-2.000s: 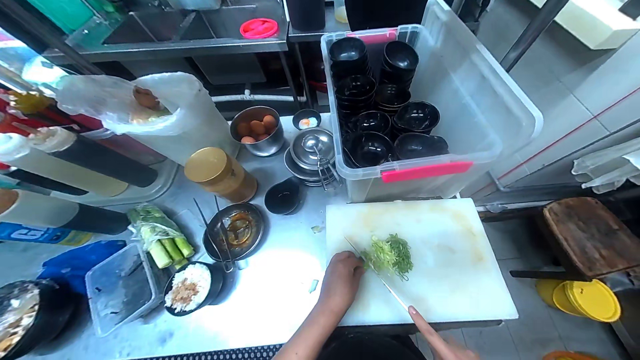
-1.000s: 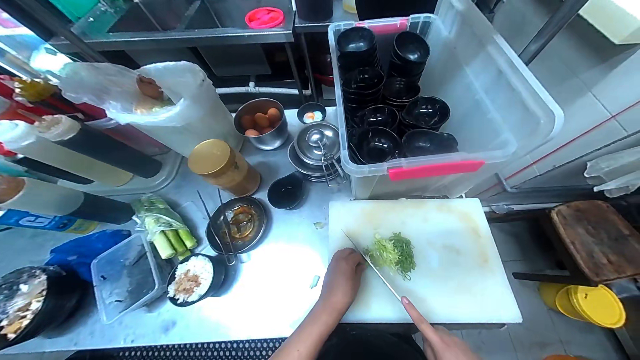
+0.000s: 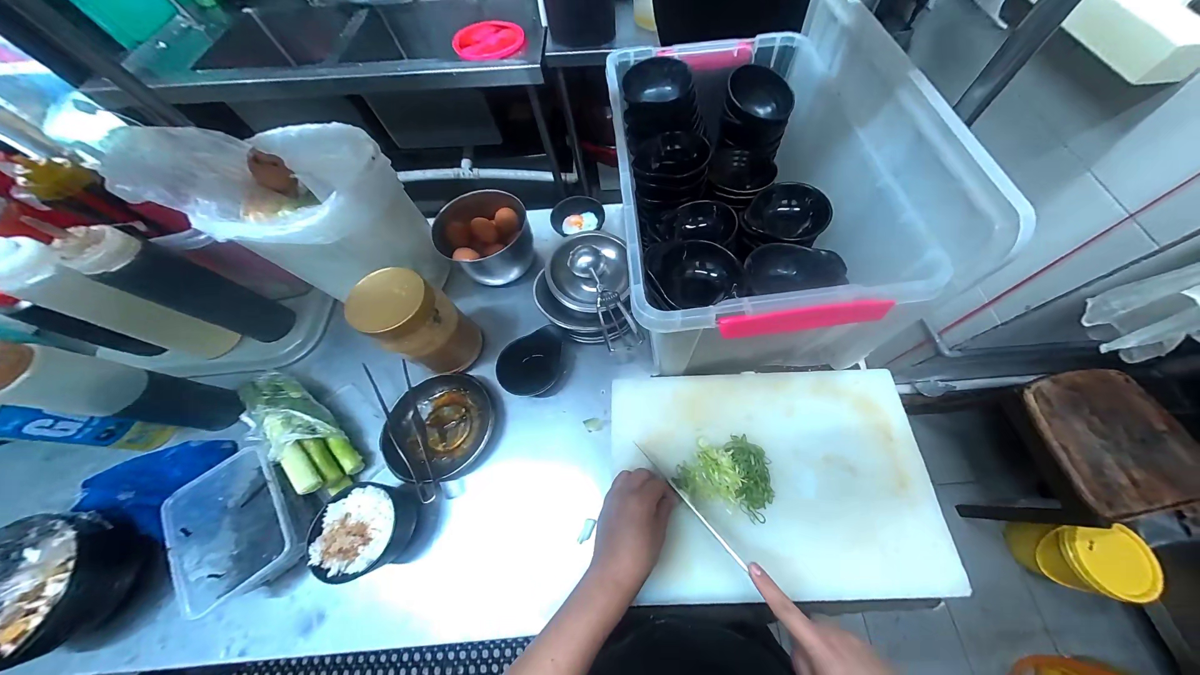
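Observation:
On the white cutting board [image 3: 844,525] lies a small heap of finely sliced green onion [image 3: 727,473]. A knife [image 3: 698,516] stands on edge along the heap's left side, its tip pointing up and left. My right hand [image 3: 816,628] grips the knife at its lower right end, with the index finger stretched along the blade's spine; the handle is hidden. My left hand [image 3: 642,520] is closed with curled fingertips on the board's left part, just left of the blade. Whether it holds any green onion under the fingers cannot be seen.
Behind the board stands a clear plastic tub [image 3: 806,314] of stacked black bowls. To the left are a lidded jar [image 3: 412,319], a black bowl [image 3: 532,361], a plate with tongs [image 3: 439,427], a rice bowl [image 3: 352,530], bagged green onions [image 3: 305,436] and a metal pot of eggs [image 3: 483,234].
The knife and my two hands stay at nearly the same place on the board. The heap of sliced green onion looks much the same.

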